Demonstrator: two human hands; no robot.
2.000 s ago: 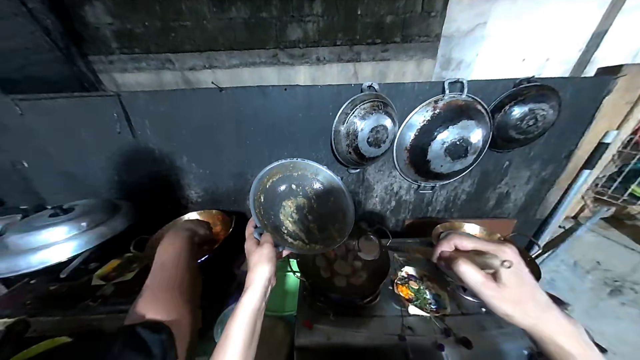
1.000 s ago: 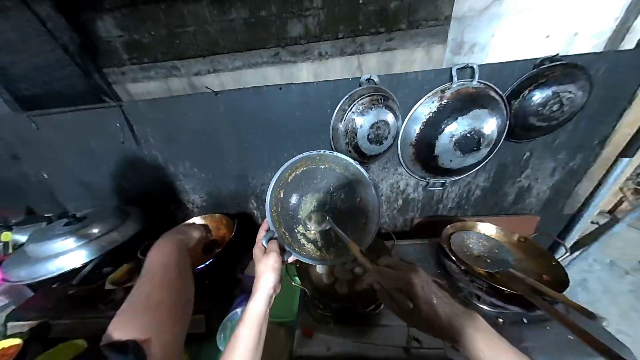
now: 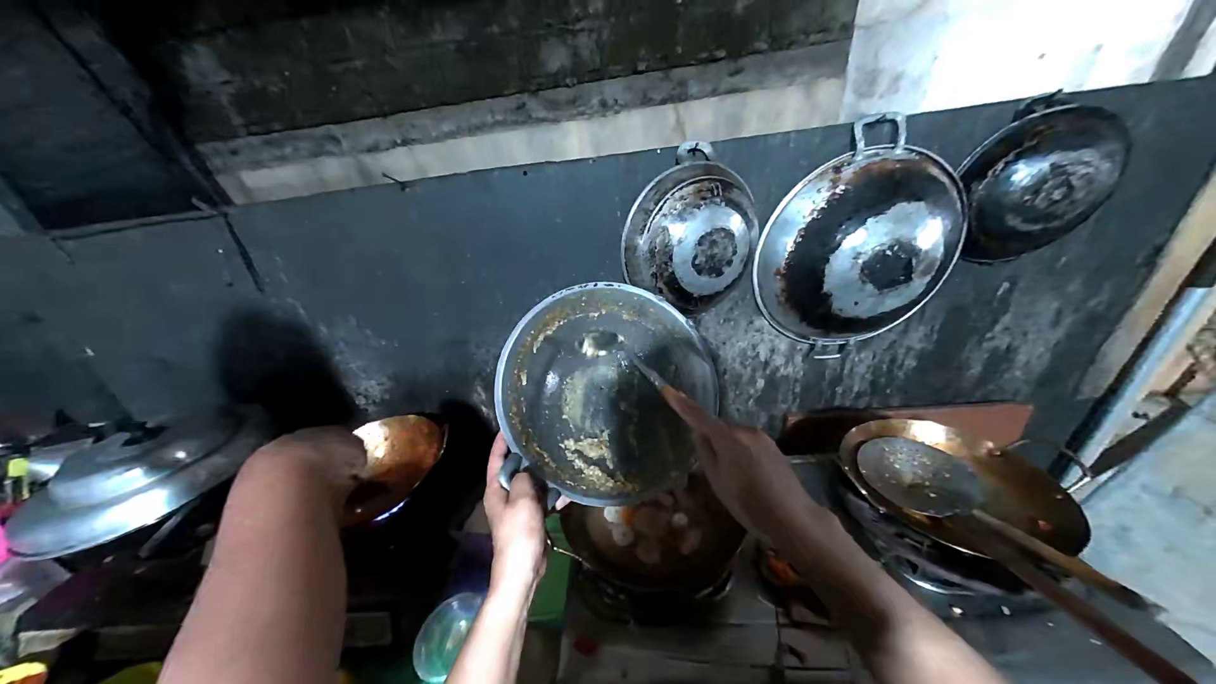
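Note:
My left hand (image 3: 516, 503) grips the handle of a metal wok (image 3: 608, 394), which is tilted up so its inside faces me, with pale food residue stuck to it. My right hand (image 3: 750, 465) holds a ladle (image 3: 655, 375) by its wooden handle, its bowl end inside that wok. Below the tilted wok, a pan (image 3: 641, 541) with round pieces in liquid sits on a burner. Another person's arm (image 3: 275, 532) reaches in from the left, the hand at a second wok (image 3: 394, 461) with reddish contents.
Several blackened woks (image 3: 864, 247) hang on the dark wall. At right, an oily wok (image 3: 1035, 494) on a stove holds a flat strainer (image 3: 920, 475) with a long handle. A large metal lid (image 3: 142, 484) stands at left. A green-tinted clear bowl (image 3: 445, 636) is at the bottom.
My right hand has moved left from the right side, and the ladle is now in the tilted wok. The strainer and oily wok at right have come into plain sight.

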